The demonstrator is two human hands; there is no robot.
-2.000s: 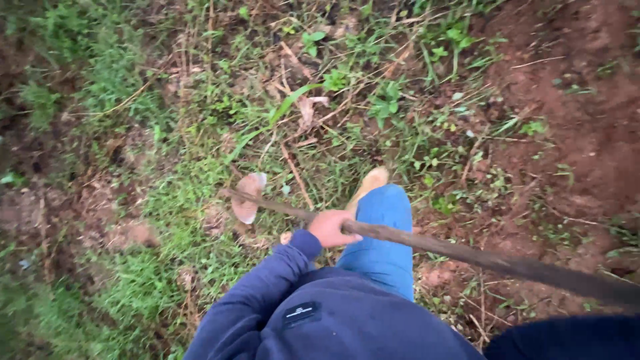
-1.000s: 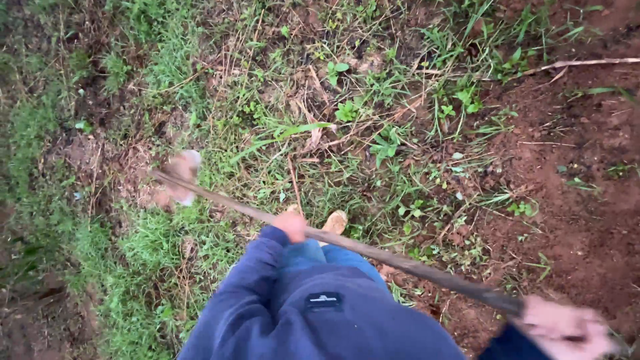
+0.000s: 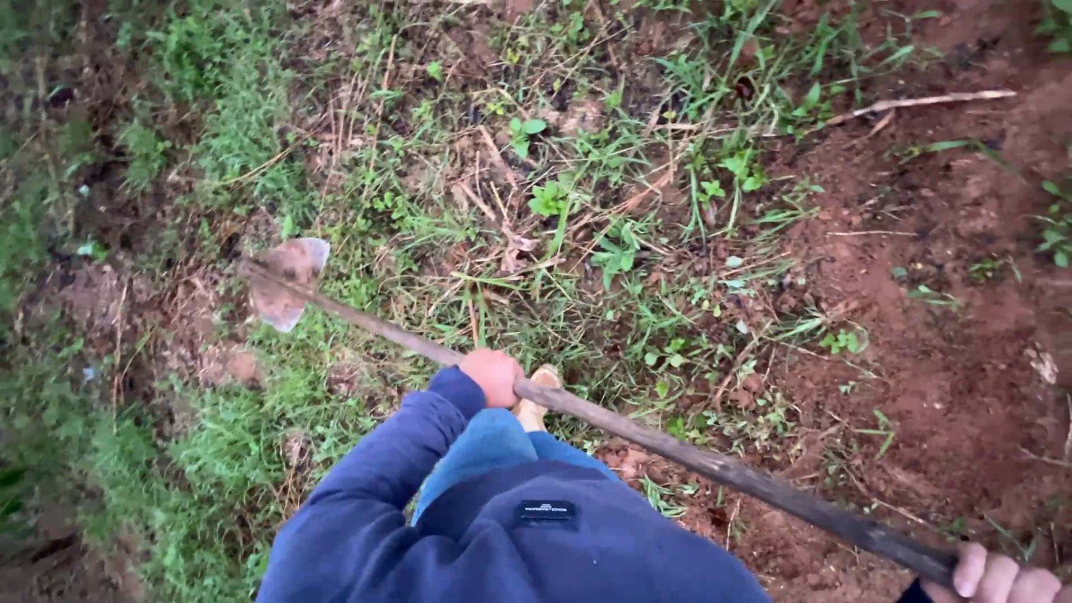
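A hoe with a long wooden handle (image 3: 670, 448) runs across the view from upper left to lower right. Its soil-stained metal blade (image 3: 289, 280) is over the grass at the left; whether it touches the ground I cannot tell. My left hand (image 3: 492, 377) is closed around the middle of the handle, in front of my knees. At the lower right corner, partly cut off by the frame's edge, my right hand (image 3: 997, 578) grips the handle near its end.
Short grass and weeds (image 3: 243, 134) cover the ground at left and centre, with dry stalks among them. Bare reddish soil (image 3: 946, 335) lies at the right, with a dry stick (image 3: 930, 102) on it. My shoe (image 3: 536, 398) shows just beyond my left hand.
Two seconds ago my right hand was out of view; it now shows on the handle at the lower right. My left hand has stayed on the handle.
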